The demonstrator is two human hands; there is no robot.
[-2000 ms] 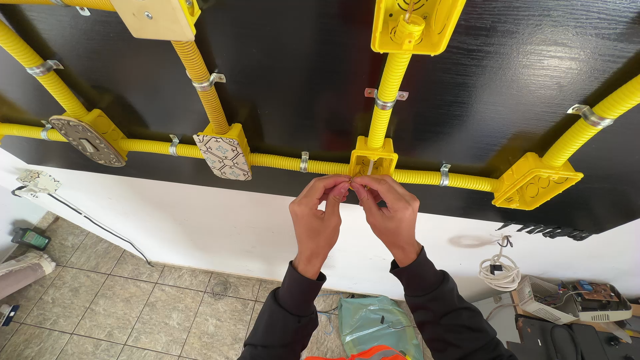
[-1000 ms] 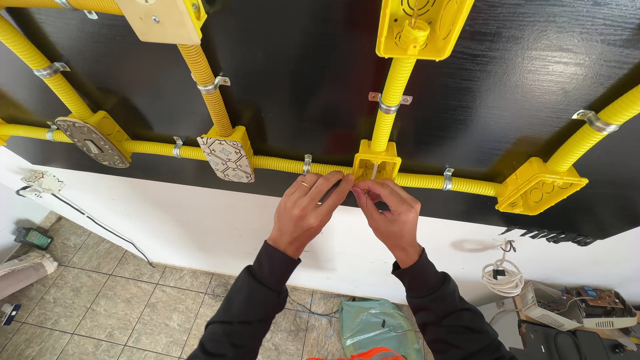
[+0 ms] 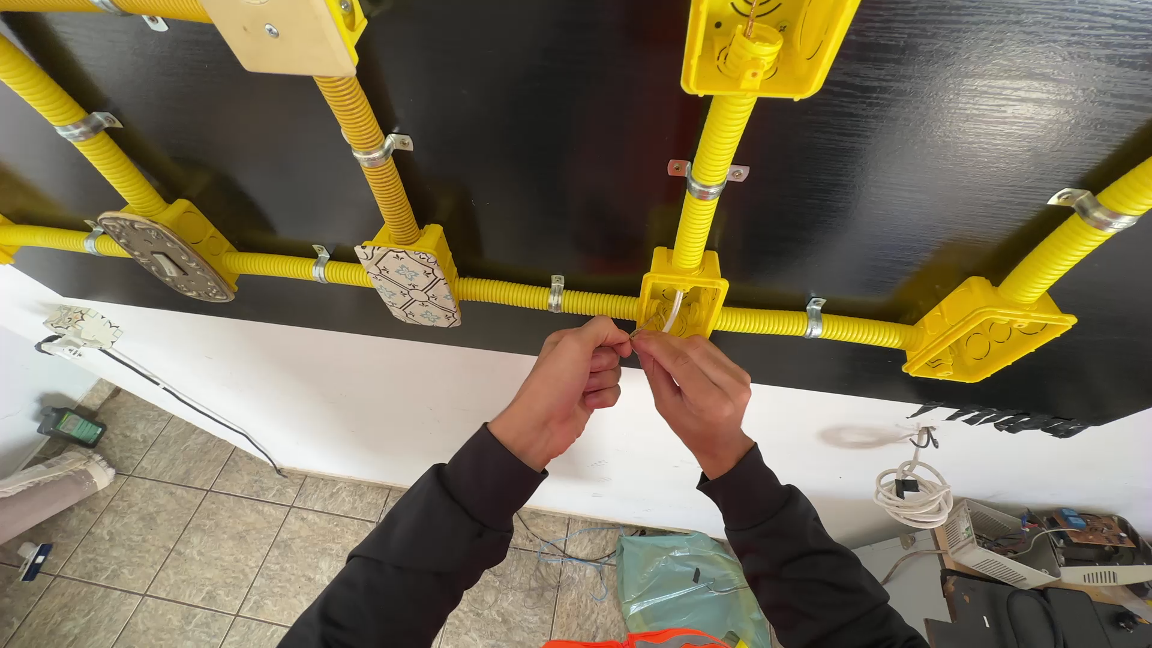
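Note:
My left hand (image 3: pixel 576 387) and my right hand (image 3: pixel 697 387) meet fingertip to fingertip at the lower left edge of a yellow plastic electrical box (image 3: pixel 682 292) on the black board. Something small and thin, perhaps a wire end, is pinched between them; the fingers mostly hide it. A white cable (image 3: pixel 673 310) shows inside the box. Yellow corrugated conduit (image 3: pixel 708 180) enters the box from above, coming from a larger open yellow box (image 3: pixel 783 54). More conduit runs to either side of the small box.
Metal clamps (image 3: pixel 557 293) hold the conduit. A patterned cover plate (image 3: pixel 409 286) and a dark ornate plate (image 3: pixel 166 256) are on the left; an open yellow box (image 3: pixel 985 333) is on the right. A coiled white cable (image 3: pixel 913 493) hangs below right. A green plastic bag (image 3: pixel 679 585) lies on the floor.
The left hand has turned, its fingers now curled in; earlier they were stretched towards the box. Both hands stay at the small box's lower edge.

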